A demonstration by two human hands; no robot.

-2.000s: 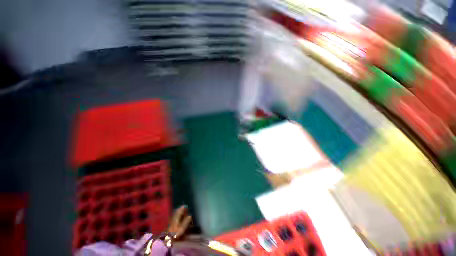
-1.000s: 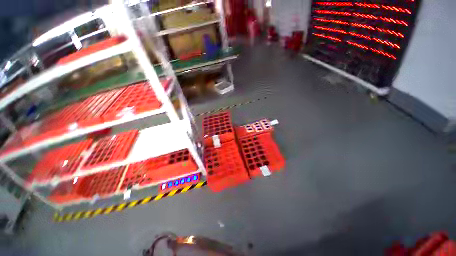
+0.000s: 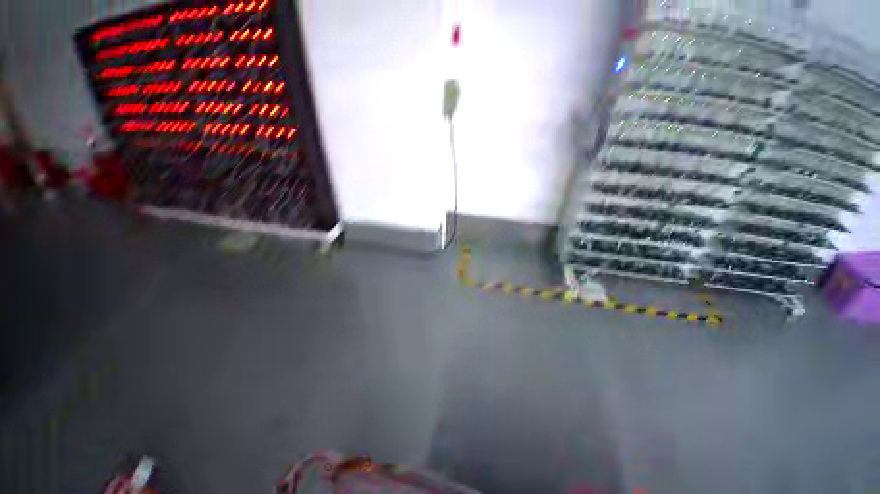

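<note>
Neither my left hand nor my right hand can be made out. Bare grey floor lies in front of me. At the bottom edge, left of centre, a thin curved reddish-brown rim shows, blurred; I cannot tell what it is. At the lower left edge a small blurred reddish thing with a white patch is cut off by the frame.
A dark panel with rows of red lights stands upper left, beside a white wall with a hanging cable. A many-layered rack stands right, behind yellow-black floor tape. A purple box is at the right edge.
The view has swung right. The white shelves and red-orange floor trays have left the picture, the red-lit panel has shifted to the left, and the layered rack and purple box have appeared.
</note>
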